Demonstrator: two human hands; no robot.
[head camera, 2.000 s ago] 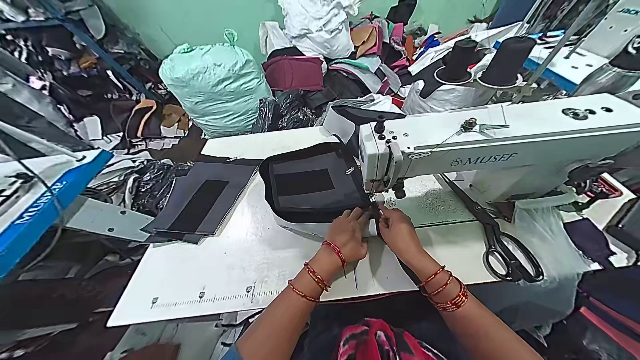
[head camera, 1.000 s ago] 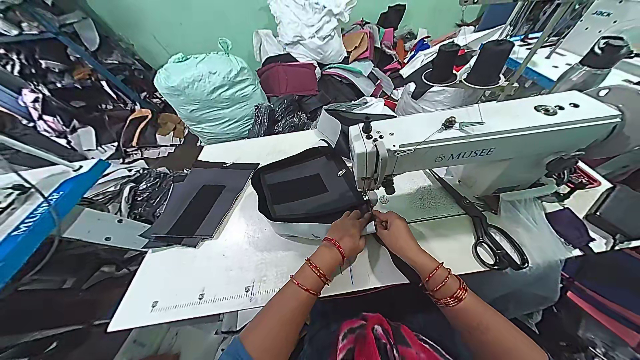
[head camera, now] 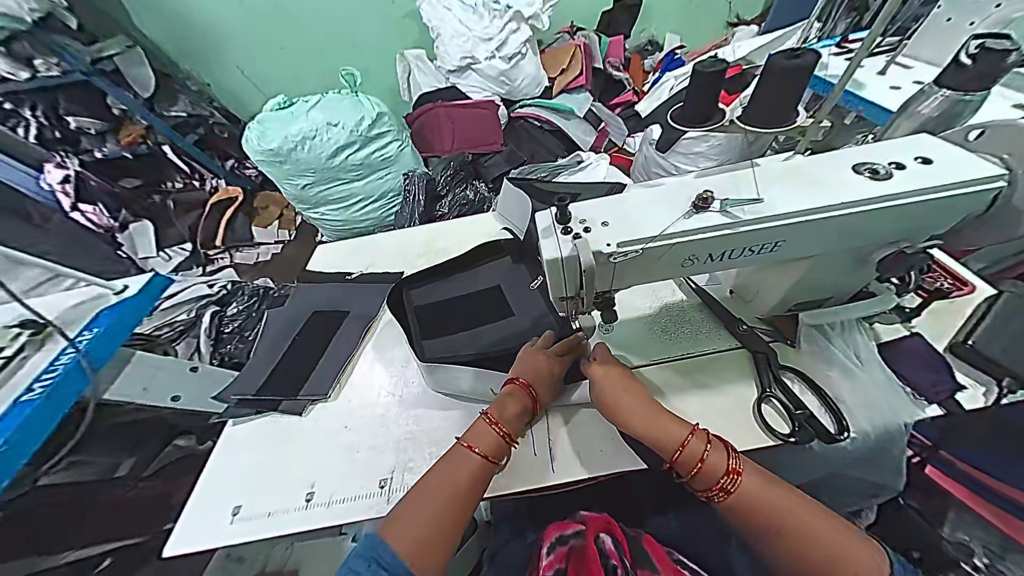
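Observation:
A white Musee sewing machine stands over the table, its presser foot down near both hands. Left of the foot lies a black and grey fabric piece with raised edges and a black rectangular patch. My left hand presses on this piece's near right corner, just in front of the foot. Close beside it, my right hand pinches the edge of the black fabric, with a dark strip hanging below; the fingertips are partly hidden.
Black-handled scissors lie right of the hands. Flat grey pieces with black patches are stacked at the left. A tied pale green bag and fabric scraps are behind the table. Black thread cones stand behind the machine.
The fabric piece has turned slightly beside the presser foot. Both hands remain at its edge near the foot.

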